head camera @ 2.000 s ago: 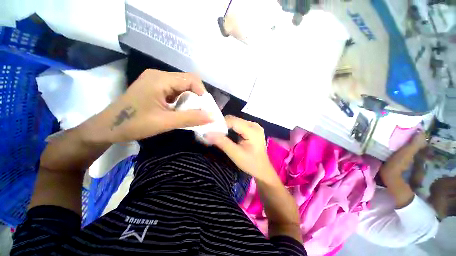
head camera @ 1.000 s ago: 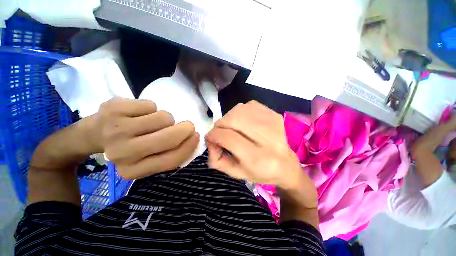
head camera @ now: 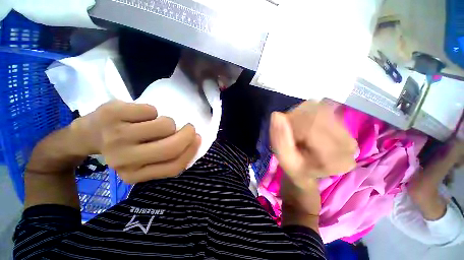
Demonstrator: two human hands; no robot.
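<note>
A small white cut piece [head camera: 178, 104] hangs curved above the lap, below the table's front edge. My left hand [head camera: 147, 142] is closed on its lower left part, and the fingers hide that part. My right hand [head camera: 313, 142] is off the piece, to its right, over the pink cloth. It is blurred, with the fingers curled, and I cannot tell if it holds anything. A large white garment panel [head camera: 315, 51] lies on the table, its corner at the front edge.
The table's ruler edge [head camera: 168, 20] crosses above the lap. A blue basket [head camera: 25, 111] with white cloth [head camera: 89, 81] is at left. Pink cloth [head camera: 356, 177] is heaped at right. Dark snips [head camera: 387, 67] and a metal bracket [head camera: 407, 96] lie right. Another person's arm [head camera: 432, 188] is far right.
Both hands first handled the white piece close together. My right hand has now moved away to the right, while my left hand keeps its hold. The piece hangs more open than at first.
</note>
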